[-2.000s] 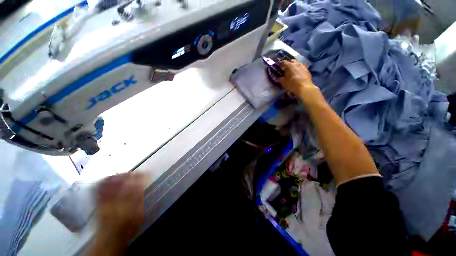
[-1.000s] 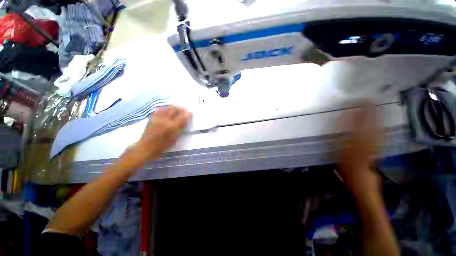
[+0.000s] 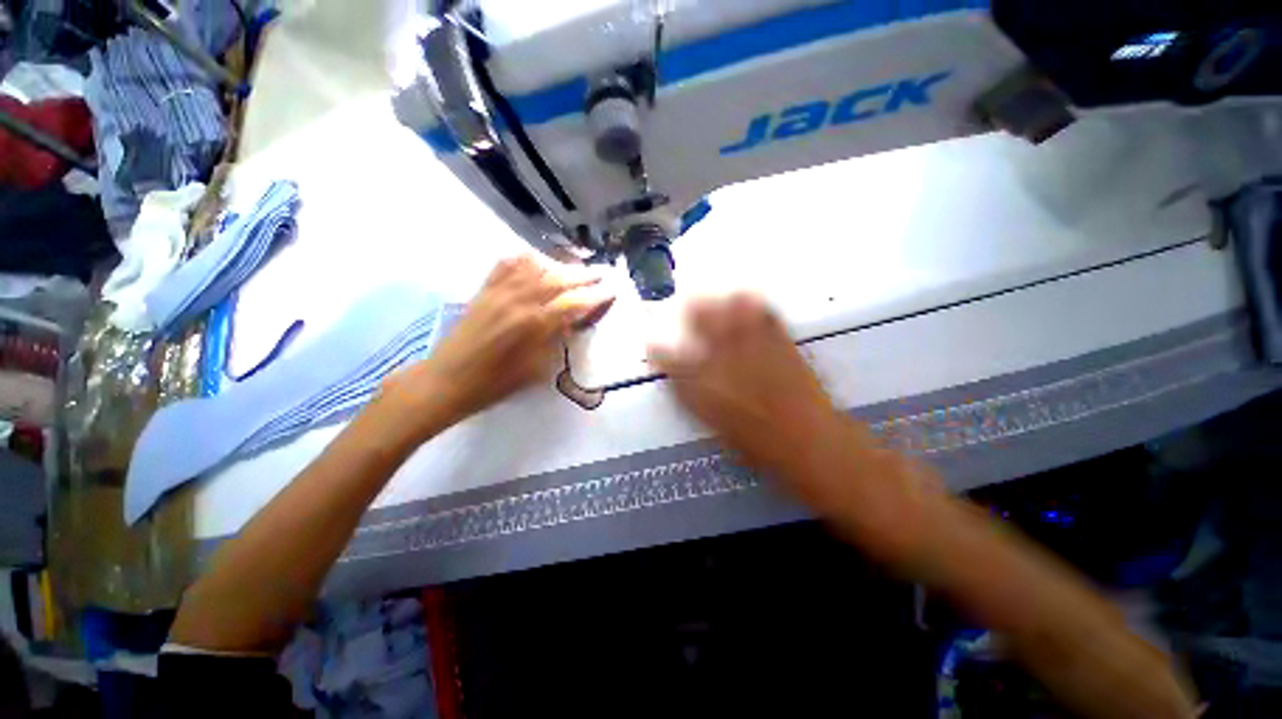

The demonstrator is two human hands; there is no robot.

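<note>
The white sewing machine (image 3: 830, 106) with "JACK" lettering stands over the white table; its needle area and dark round knob (image 3: 651, 264) are at the centre. My left hand (image 3: 532, 320) is at the left of the needle area, fingertips close to the presser foot; whether it holds anything is not visible. My right hand (image 3: 724, 351) is blurred, low over the table just right of the knob; its grip cannot be made out. A fanned stack of light blue collar pieces (image 3: 281, 400) lies left of my left hand, partly behind the forearm.
A smaller folded blue bundle (image 3: 232, 260) and white cloth scrap (image 3: 152, 253) lie farther left. Plastic-covered cardboard (image 3: 120, 464) is at the left end. A grey ruler-marked strip (image 3: 633, 485) runs along the front edge. Grey cloth (image 3: 1258, 260) is at the right edge.
The view has swung left from the cut-piece pile and moved closer to the machine. My right hand has left the snips and come to the needle area; my left hand has moved up beside it.
</note>
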